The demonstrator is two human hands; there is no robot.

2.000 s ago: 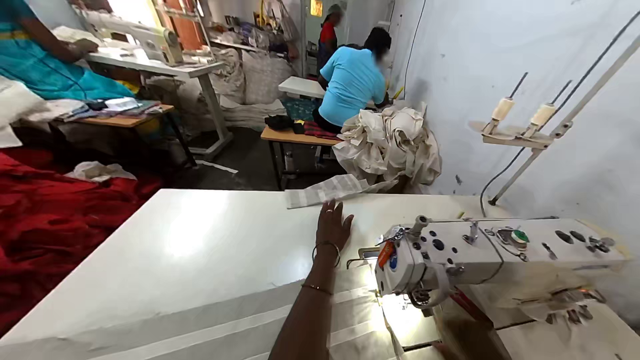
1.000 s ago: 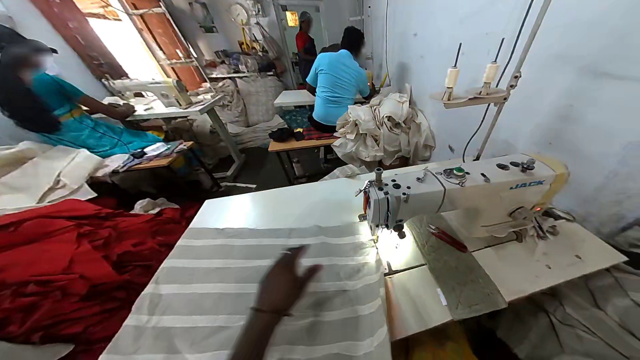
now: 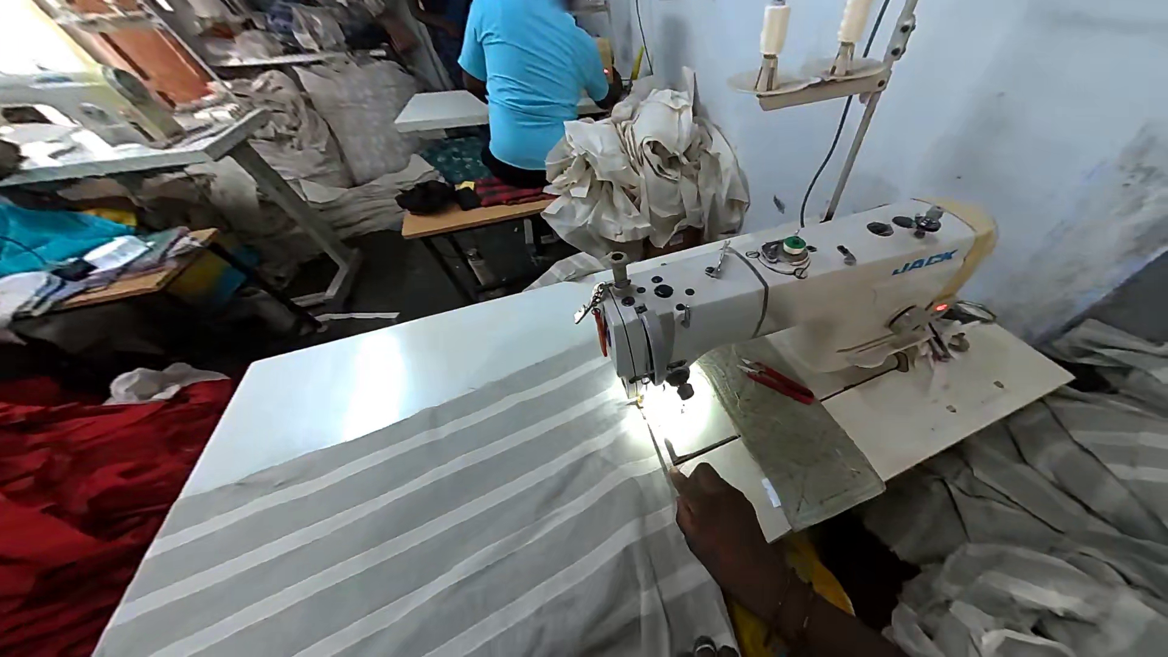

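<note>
Grey fabric with white stripes [image 3: 401, 511] lies over the sewing table, its right edge running up to the needle area of a white Jack sewing machine [image 3: 785, 292], whose lamp is lit. My right hand [image 3: 725, 525] comes in from the lower right, its fingertips closed on that edge just in front of the presser foot. Of my left hand [image 3: 714, 648] only a few fingertips show at the bottom edge, by the fabric; its grip is hidden. Red-handled snips [image 3: 777, 381] lie on a grey-green sheet [image 3: 798, 438] beside the needle area.
Red cloth [image 3: 82, 511] is heaped left of the table. Behind the machine stand a bundle of cream cloth [image 3: 652, 173] and a wooden bench [image 3: 474, 217]. A person in a blue shirt [image 3: 534, 78] sits beyond. More striped fabric [image 3: 1022, 529] hangs at the right. A thread stand [image 3: 812, 82] rises behind.
A hand that was over the middle of the fabric one second ago is gone from there. My right hand is now at the fabric's right edge. The view has moved closer to the machine.
</note>
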